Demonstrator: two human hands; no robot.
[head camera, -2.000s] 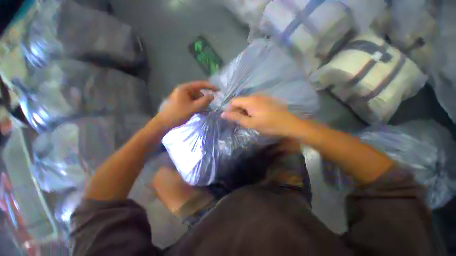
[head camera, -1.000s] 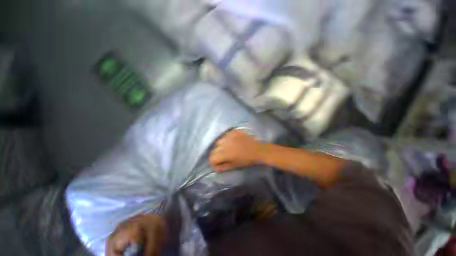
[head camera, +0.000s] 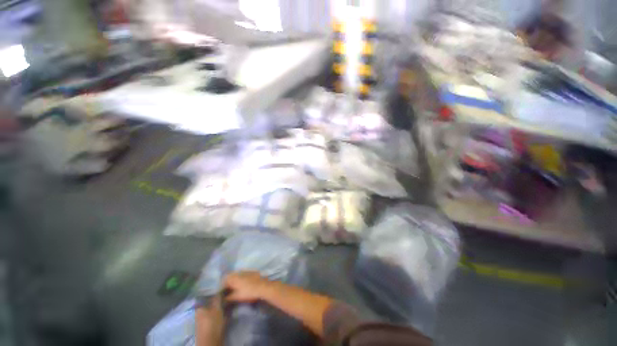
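A large shiny grey-blue poly bag (head camera: 260, 255) stands on the floor at the bottom of the view, blurred. My right hand (head camera: 242, 286) is closed on the gathered neck of the bag. My left hand (head camera: 211, 312) is beside it at the neck, partly hidden, its fingers blurred and their hold unclear. Another translucent plastic bag (head camera: 408, 251) stands to the right of them, apart from my hands.
Cream bundles with dark bands (head camera: 335, 216) lie in rows on the floor ahead. A laden table with a shelf (head camera: 514, 233) is at the right, a white table (head camera: 179, 101) at the back left. A green floor sign (head camera: 174, 283) and yellow floor line (head camera: 517, 274) show.
The view has swung up to the wider workshop. My hands, apart a second ago, are now close together at the bag's neck, and the bag shows lower in the picture.
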